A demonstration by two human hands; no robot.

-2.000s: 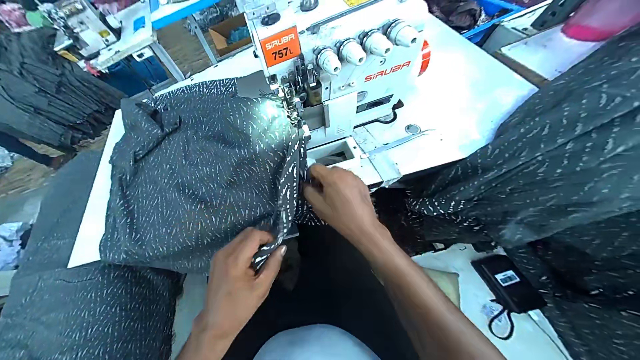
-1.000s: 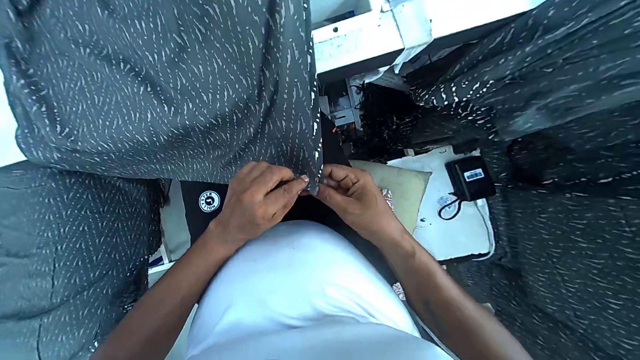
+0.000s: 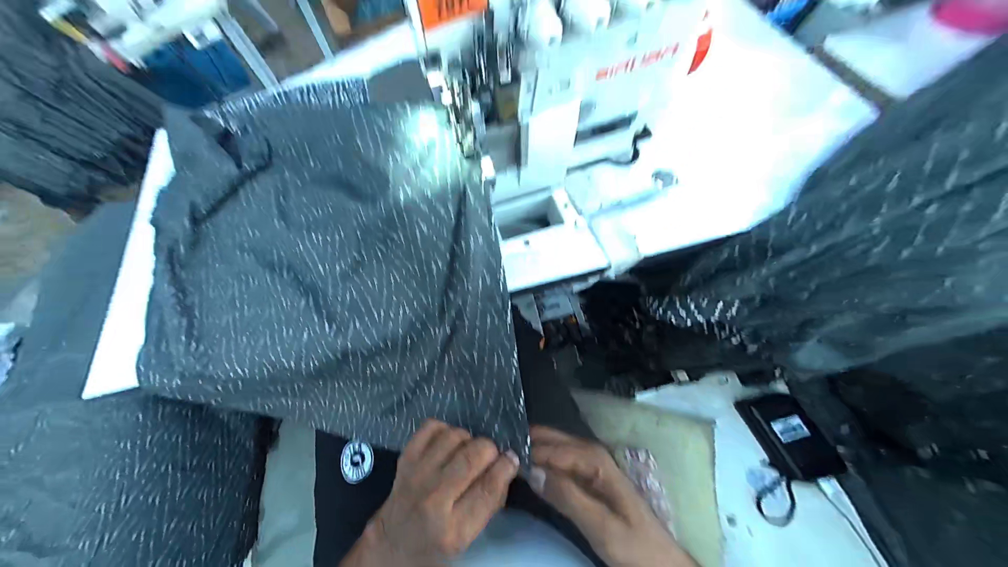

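Note:
Dark grey fabric with white flecks (image 3: 339, 260) lies over the white table, its right edge running up to the needle and presser foot area (image 3: 465, 126) of a Siruba overlock sewing machine (image 3: 551, 118). A lamp lights the cloth beside the needle. At the fabric's lower right corner, my left hand (image 3: 449, 488) grips the edge between thumb and fingers. Close by on the right, my right hand (image 3: 587, 488) pinches the same corner. Both hands are low, just above my lap, and the fingertips nearly meet.
More flecked fabric hangs at the right (image 3: 890, 236) and lies at the lower left (image 3: 142, 472). A black device with a label and strap (image 3: 791, 437) rests on a white surface at the lower right. Another machine (image 3: 150, 24) stands at the upper left.
Two seconds ago my right hand was farther up the fabric edge, near the machine; now both hands are together at the lower corner. The view has tilted down and back up.

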